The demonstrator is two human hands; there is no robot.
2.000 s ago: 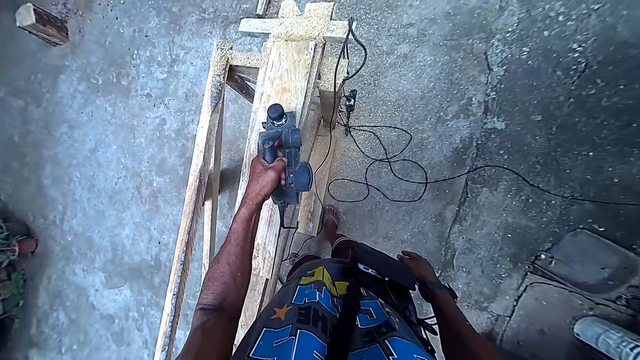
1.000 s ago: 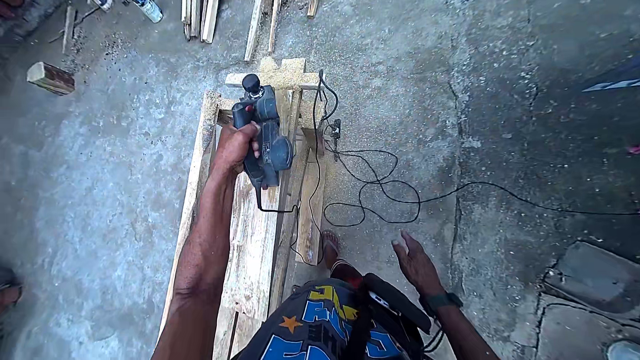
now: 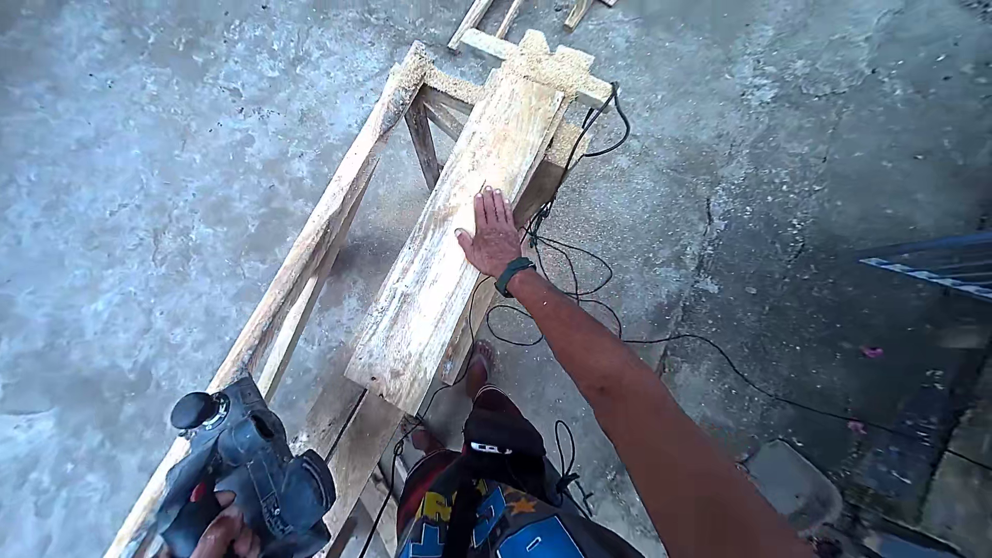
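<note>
A wide wooden board [image 3: 465,209] lies lengthwise on a wooden bench frame, its far end strewn with shavings [image 3: 554,70]. My right hand [image 3: 494,240], with a dark band at the wrist, rests flat on the board near its right edge, fingers pointing to the far end. At the lower left my left hand [image 3: 225,536] grips the handle of a dark electric hand planer [image 3: 260,465], which is off the board, over the left rail of the bench; part of that hand is out of the frame.
The bench's left rail [image 3: 310,240] runs beside the board. A black power cord [image 3: 589,298] loops over the concrete floor right of the bench and passes near my feet [image 3: 480,358]. Wood strips [image 3: 473,19] lie beyond the far end. A blue-edged object [image 3: 930,271] stands at the right.
The planer in my left hand has moved from over the board to the lower left. My right hand, earlier beside my body with nothing in it, is now on the board.
</note>
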